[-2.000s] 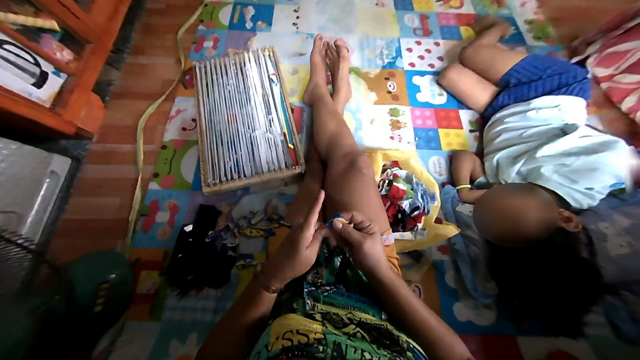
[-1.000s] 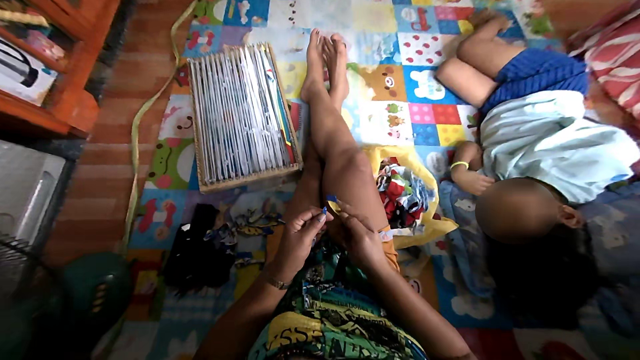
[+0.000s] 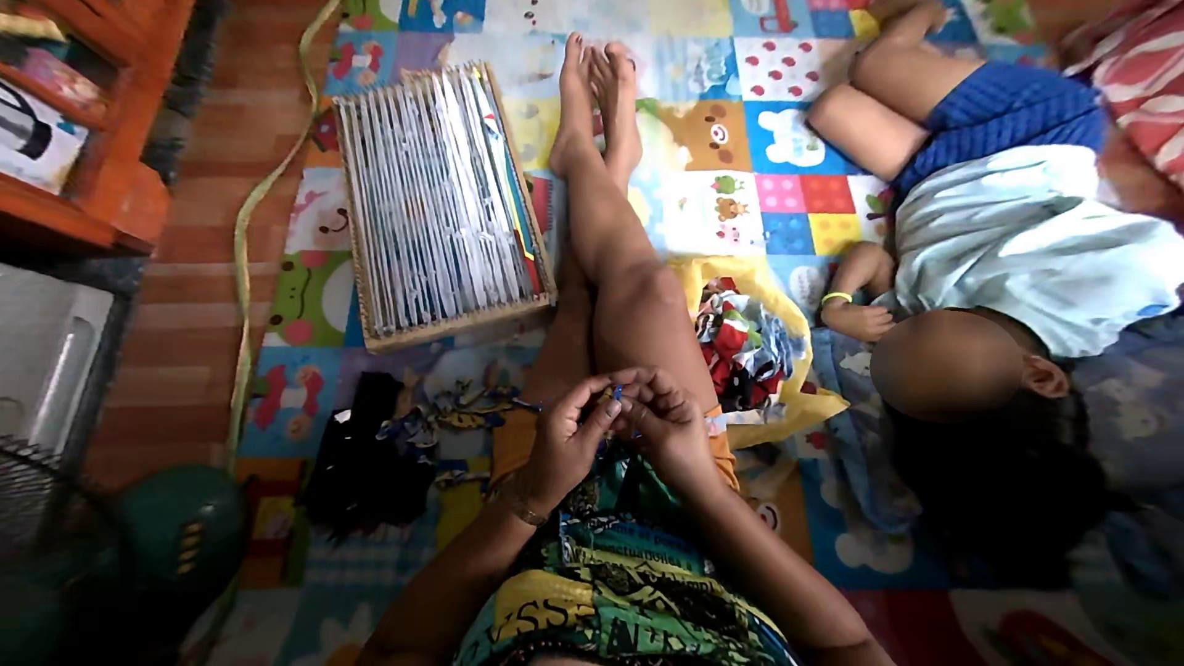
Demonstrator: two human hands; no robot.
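Observation:
Above my lap, my left hand [image 3: 575, 430] and my right hand [image 3: 661, 416] meet, fingertips together around a small blue and yellow fabric strip [image 3: 617, 393]. Both hands pinch it; most of it is hidden by fingers. Beside my right thigh lies a yellow plastic bag [image 3: 819, 404] with its mouth spread, holding red, white, blue and black fabric scraps [image 3: 740, 347]. Left of my lap are a heap of black cloth [image 3: 365, 472] and patterned blue and yellow fabric scraps [image 3: 462, 407]. A wooden frame [image 3: 444, 328] strung with rows of whitish strips rests near my left shin.
A person [image 3: 1027, 240] lies on the patterned play mat [image 3: 712, 55] at the right, beside the bag. A long yellowish strip [image 3: 245, 250] runs down the left floor. An orange wooden shelf [image 3: 120, 185] stands at the upper left, with a fan [image 3: 55, 490] and a green rounded object [image 3: 180, 518] below.
My hands have drawn close together; a second ago the fingertips were slightly farther apart, with the blue and yellow strip showing between them.

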